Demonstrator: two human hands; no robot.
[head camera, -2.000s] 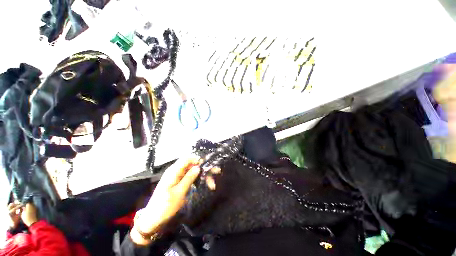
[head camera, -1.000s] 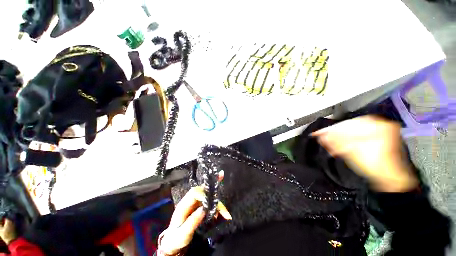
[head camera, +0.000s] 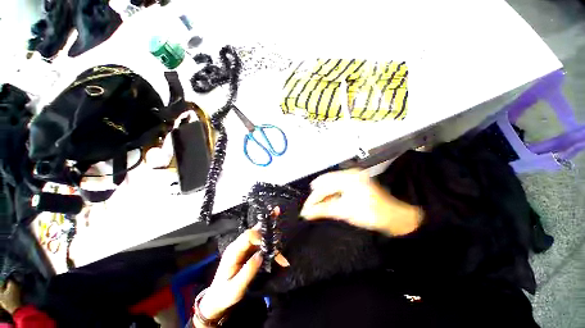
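The dark tweed garment (head camera: 340, 246) lies on my lap against the table. A glittery braid trim (head camera: 264, 214) runs along its upper edge and down its left corner. My left hand (head camera: 238, 272) pinches the garment's trimmed corner between thumb and fingers. My right hand (head camera: 359, 202) is blurred, just right of that corner and above the garment, with its fingertips drawn together. I cannot tell if it holds a needle or thread.
On the white table (head camera: 462, 38) are blue-handled scissors (head camera: 264, 144), loose braid trim (head camera: 218, 160), a phone (head camera: 192, 155), a black bag (head camera: 96, 115), a striped yellow bundle (head camera: 346, 90) and a green item (head camera: 168, 52). A purple stool (head camera: 542, 125) stands right; a person's red sleeve (head camera: 29, 317) shows lower left.
My right hand was out of view, then appeared at the right and has moved left towards my left hand. My left hand keeps hold of the garment, its trimmed edge now more upright.
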